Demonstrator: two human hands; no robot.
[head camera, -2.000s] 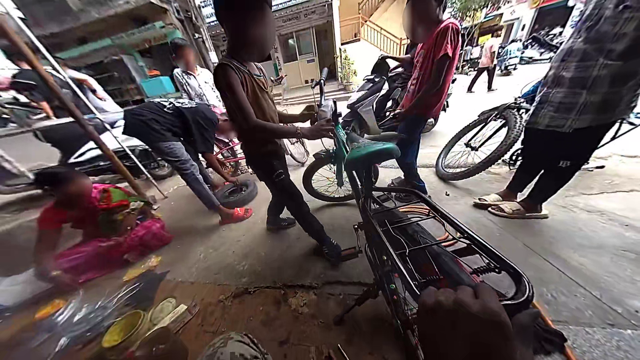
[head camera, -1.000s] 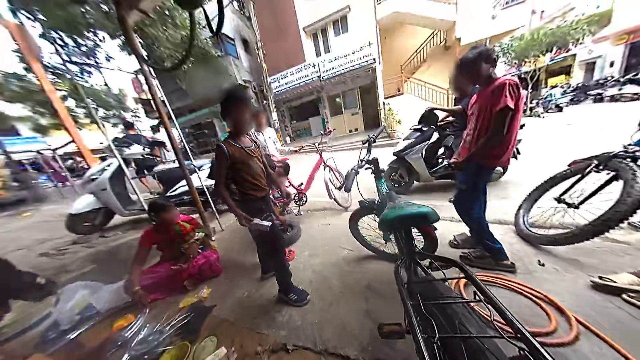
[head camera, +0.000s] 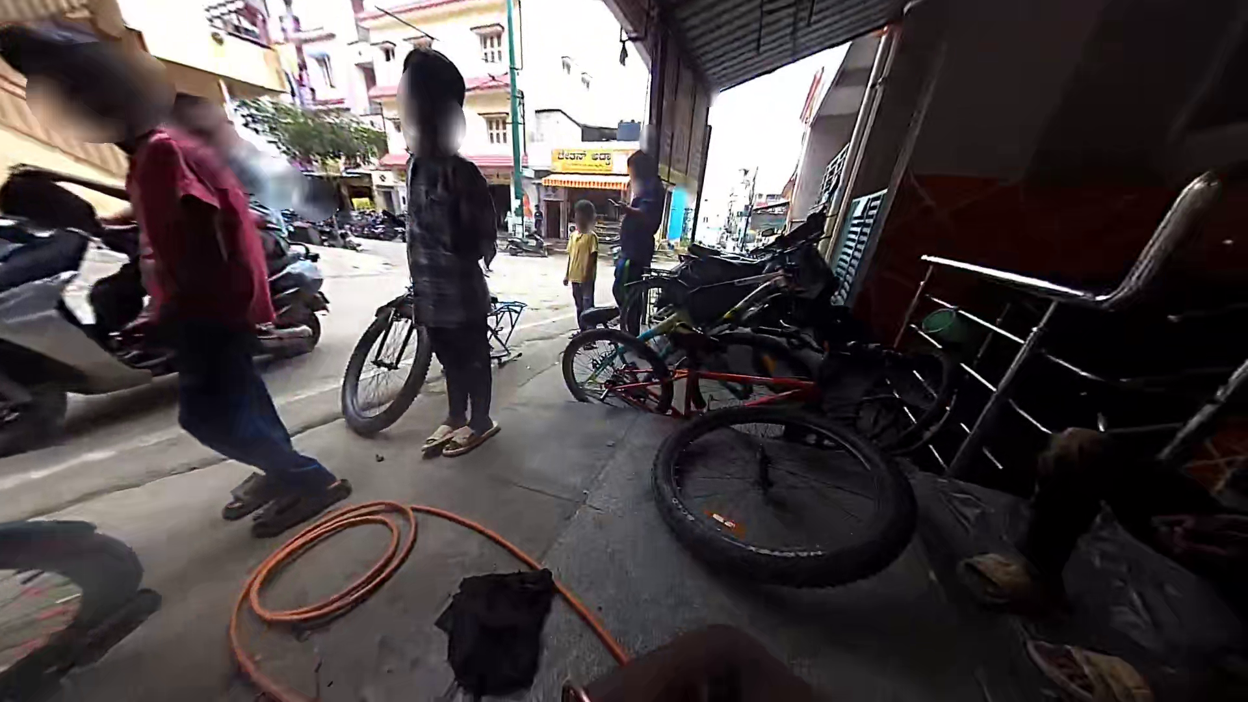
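Neither of my hands can be made out. A dark, blurred form (head camera: 702, 668) rises at the bottom edge; whether it is part of my arm or leg I cannot tell. Close above it, a black cloth (head camera: 497, 629) lies on the concrete, touching an orange hose (head camera: 331, 609) that is partly coiled. To the right, a bicycle wheel with a fat black tyre (head camera: 790, 565) lies flat on the ground. Part of another bicycle wheel (head camera: 58, 604) shows at the lower left.
A person in a red shirt (head camera: 200, 234) and one in a dark checked shirt (head camera: 448, 234) stand ahead. Bicycles (head camera: 721, 380) crowd the right, beside a metal railing (head camera: 1014, 380). Someone's legs (head camera: 1072, 497) are at the right edge. A scooter (head camera: 68, 312) stands at left.
The view has swung far to the right. Two seconds ago a hand was at the rear rack of the green-saddled bicycle; that hand and saddle are out of view now.
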